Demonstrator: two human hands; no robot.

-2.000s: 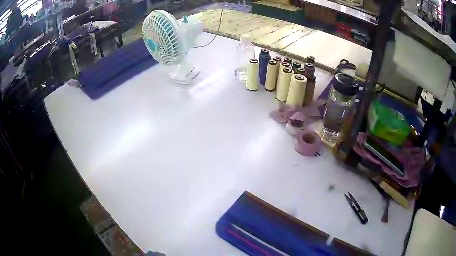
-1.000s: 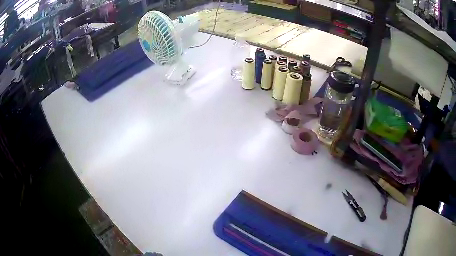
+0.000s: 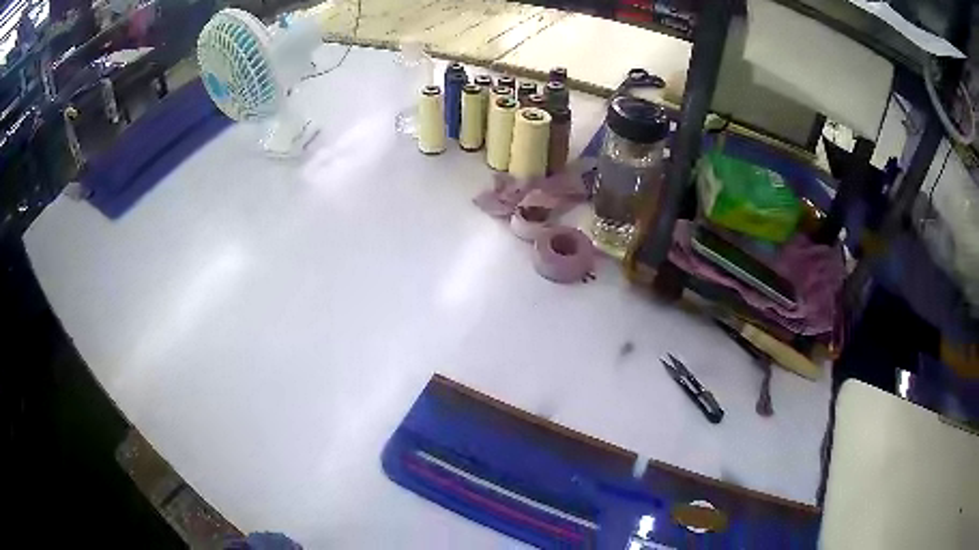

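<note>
Neither of my hands shows. Nearest in front of me, a long shiny blue template (image 3: 505, 473) lies flat on the white worktable (image 3: 268, 355), cut off by the bottom edge. It has a brown strip with a notch along its far edge, white and pink lines along a slot, and a tan oval patch at right. Black thread snips (image 3: 693, 389) lie with blades apart beyond the template. A small blue-grey shape (image 3: 261, 540) shows at the bottom edge; I cannot tell what it is.
The cream machine bed (image 3: 902, 473) is at right. A dark-framed rack (image 3: 687, 140) holds a pink cloth, phone and green packet. A bottle (image 3: 628, 177), pink rolls (image 3: 564, 256) and thread cones (image 3: 530, 143) stand beside it. A fan (image 3: 238, 67) and dark blue fabric (image 3: 150, 150) are far left.
The view has turned to the right, so the table things sit further left and higher. More of the template, with its tan patch, and more of the cream bed show. Nothing on the table has visibly moved.
</note>
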